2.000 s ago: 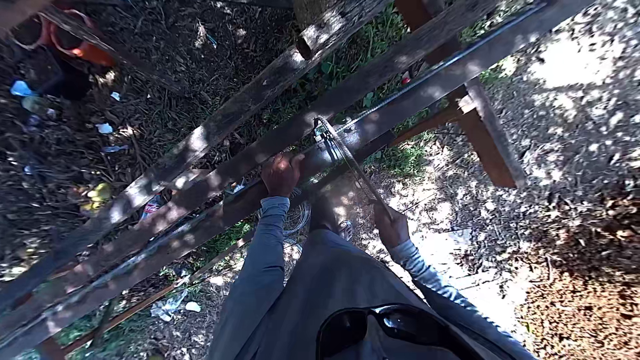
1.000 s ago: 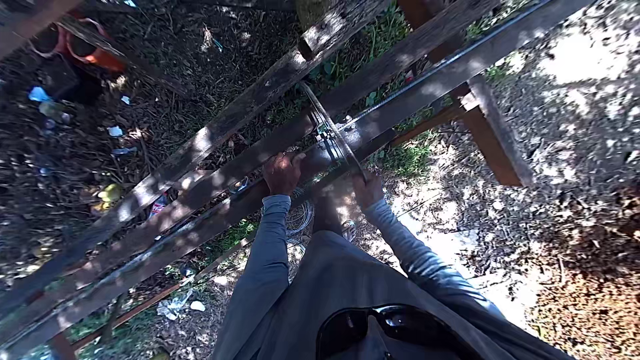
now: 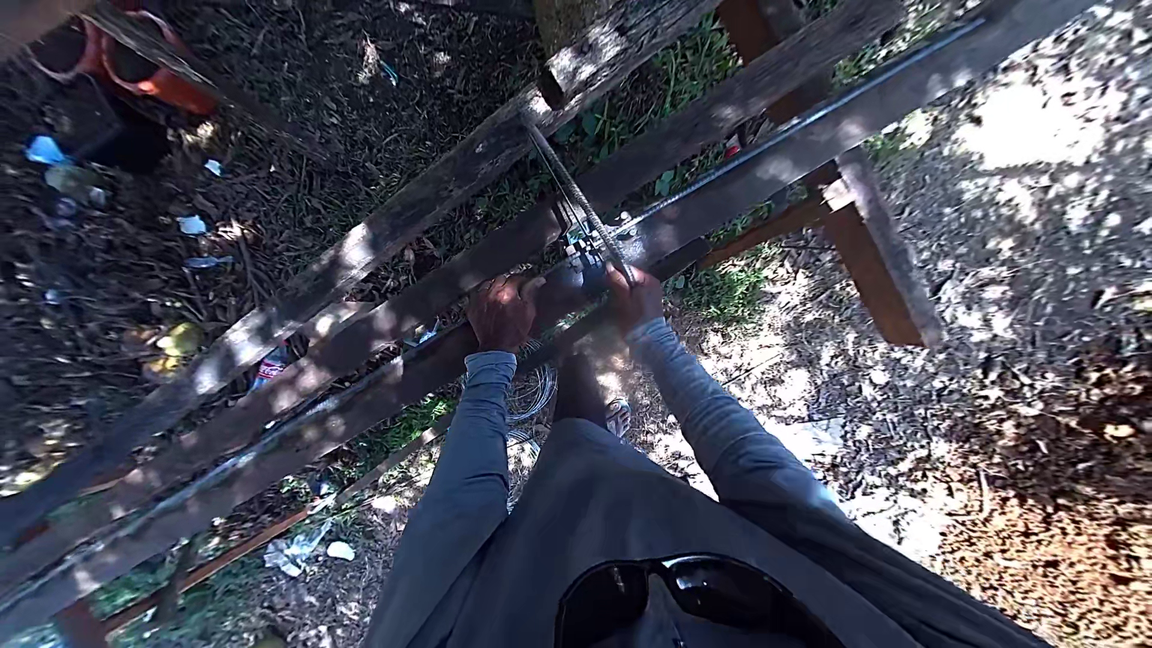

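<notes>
My right hand (image 3: 633,292) grips the near end of a ribbed metal bar (image 3: 576,193), which crosses over the wooden beams toward the far beam. Under the bar, a cluster of small metal pins or bolts (image 3: 585,241) sits on the middle beam. My left hand (image 3: 504,310) rests on that beam just left of the cluster, its fingers curled; whether it holds something is hidden. A long thin steel rod (image 3: 810,117) runs along the beam, on the right side of the cluster.
Parallel weathered wooden beams (image 3: 360,252) cross the view diagonally. A timber leg (image 3: 882,261) stands right. Coiled wire (image 3: 531,396) lies on the ground by my foot. Orange containers (image 3: 148,67) are at the upper left; a plastic bottle (image 3: 271,367) and litter lie beyond the beams.
My right hand has moved up and left toward the metal cluster, and the bar's far end now reaches the far beam. My left hand has stayed in about the same place.
</notes>
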